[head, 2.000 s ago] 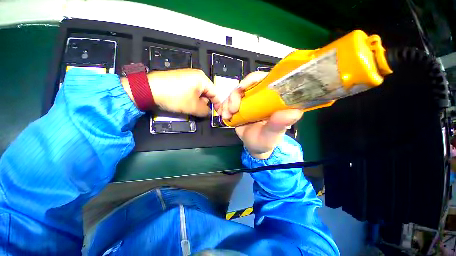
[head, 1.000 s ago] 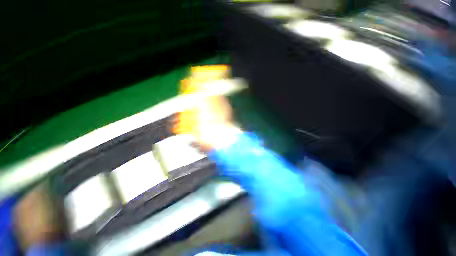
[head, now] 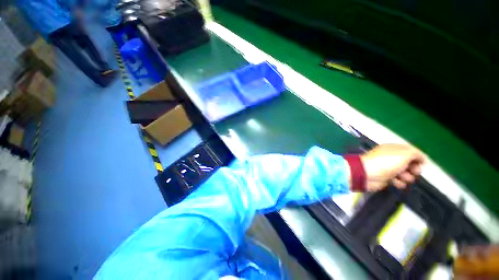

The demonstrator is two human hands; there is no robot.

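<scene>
A black phone tray (head: 361,221) lies on the green bench at the lower right. A phone assembly (head: 404,234) with a white, yellow-edged area sits in it; others are partly hidden or cut off. My left hand (head: 395,167), with a dark red wristband, is over the tray's back edge, fingers curled; whether its fingertips hold anything is too small to tell. A blurred orange-brown shape, which looks like the electric screwdriver (head: 479,263), is cut off at the lower right corner. My right hand cannot be made out.
A blue two-compartment bin (head: 241,90) stands on the bench left of the tray. Black trays (head: 191,169) and an open cardboard box (head: 167,123) lie beside the bench. A dark stack (head: 175,27) stands at the bench's far end. A person (head: 76,33) stands at the upper left.
The view has swung left, bringing the blue bin, the floor and another person into sight. My left hand has left the screwdriver tip area. The screwdriver has gone to the lower right corner.
</scene>
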